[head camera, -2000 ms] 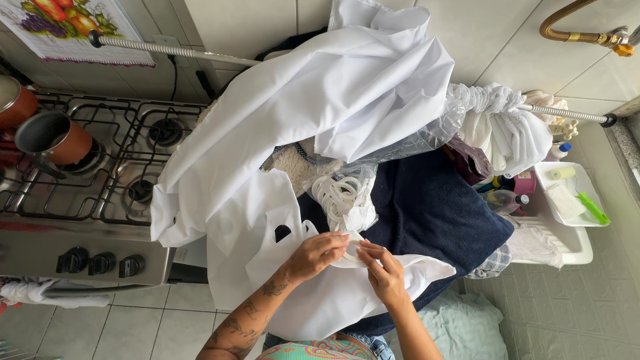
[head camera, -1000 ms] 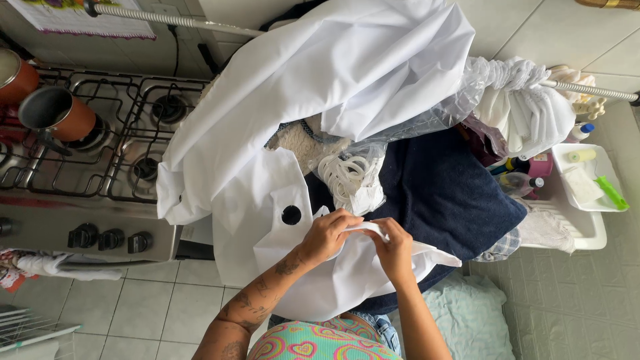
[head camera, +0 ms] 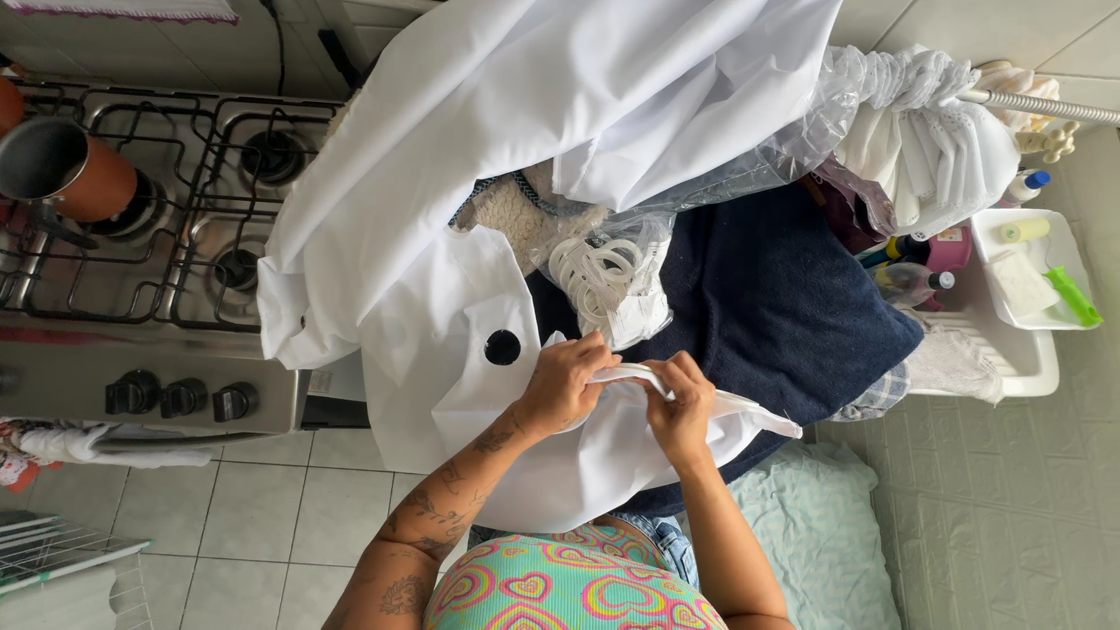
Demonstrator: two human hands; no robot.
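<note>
My left hand (head camera: 569, 382) and my right hand (head camera: 681, 404) pinch a white ring-like edge of a large white fabric (head camera: 472, 367) between them, over my lap. A round cut hole shows in the fabric left of my left hand. The rest of the fabric spreads up and over a heap of things. Just above my hands, a clear plastic bag of white plastic rings (head camera: 604, 280) lies on a dark navy cloth (head camera: 744, 271). How the held ring sits in the fabric is partly hidden by my fingers.
At left stands a gas stove (head camera: 175, 367) with an orange saucepan (head camera: 96, 179) on it. Gathered white curtains (head camera: 927, 140) hang on a rod (head camera: 1050, 107) at upper right. A white dish rack (head camera: 1041, 376) with bottles and a tray (head camera: 989, 236) is at far right.
Both hands stay on the white fabric's edge, their fingers shifted along it. The round hole, partly folded two seconds ago, now lies open to view.
</note>
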